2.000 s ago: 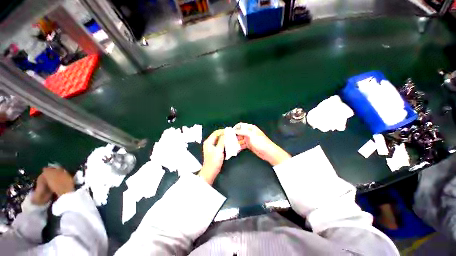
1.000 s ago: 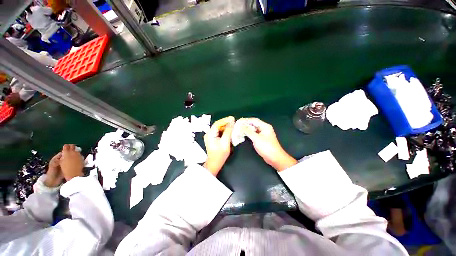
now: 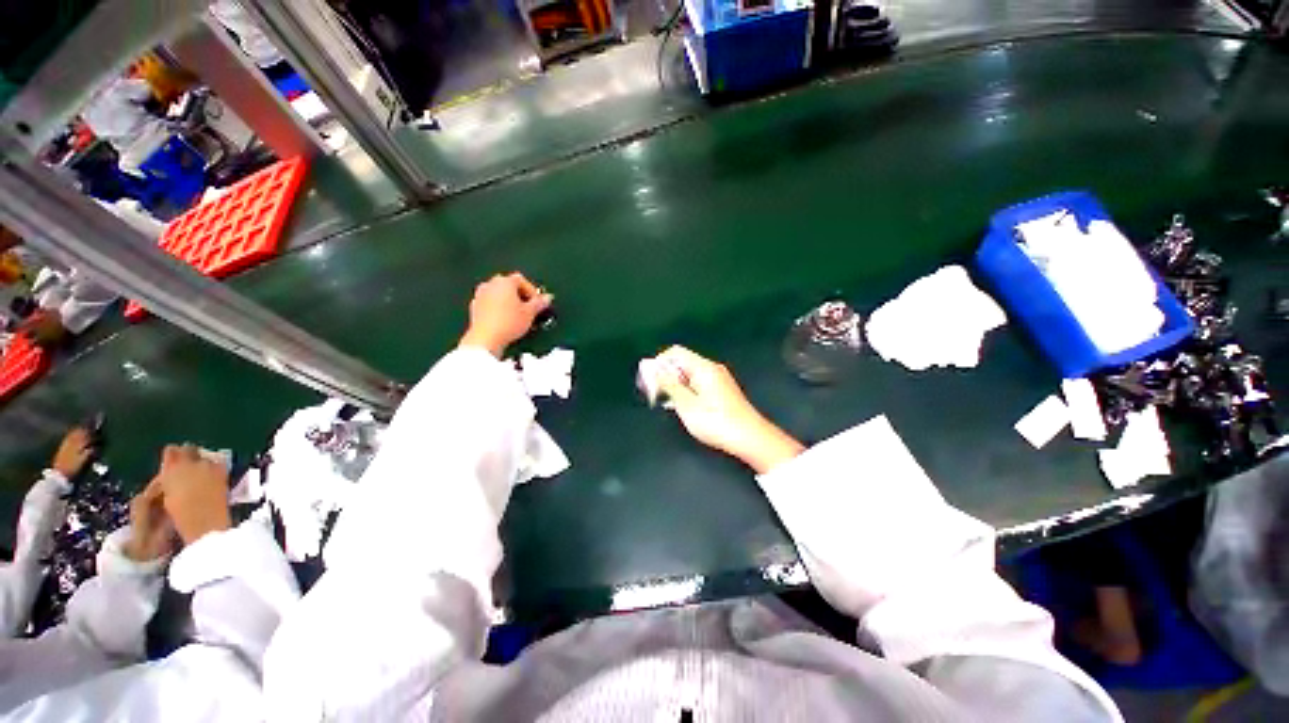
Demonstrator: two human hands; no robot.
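Note:
My left hand point(image 3: 505, 314) is stretched forward over the green belt, its fingertips close together at a small dark shiny module point(image 3: 546, 322). The fingers partly hide the module, and I cannot tell whether they grip it or only touch it. My right hand point(image 3: 707, 401) is in front of me above the belt, pinching a small white wipe point(image 3: 652, 377). Loose white wipes point(image 3: 546, 373) lie beside my left forearm, which covers part of the spread.
Right of my right hand are a clear bottle point(image 3: 824, 342), a wipe pile point(image 3: 934, 319), a blue bin point(image 3: 1021, 283) of wipes and a dark module heap point(image 3: 1219, 381). A metal post point(image 3: 184, 290) slants at left. Another person's hands point(image 3: 191, 494) work at lower left, near a red tray point(image 3: 238, 219).
My left hand has left my right hand and reached forward and left to where a lone module lay. My right hand stays near the middle with the wipe. The view has shifted slightly.

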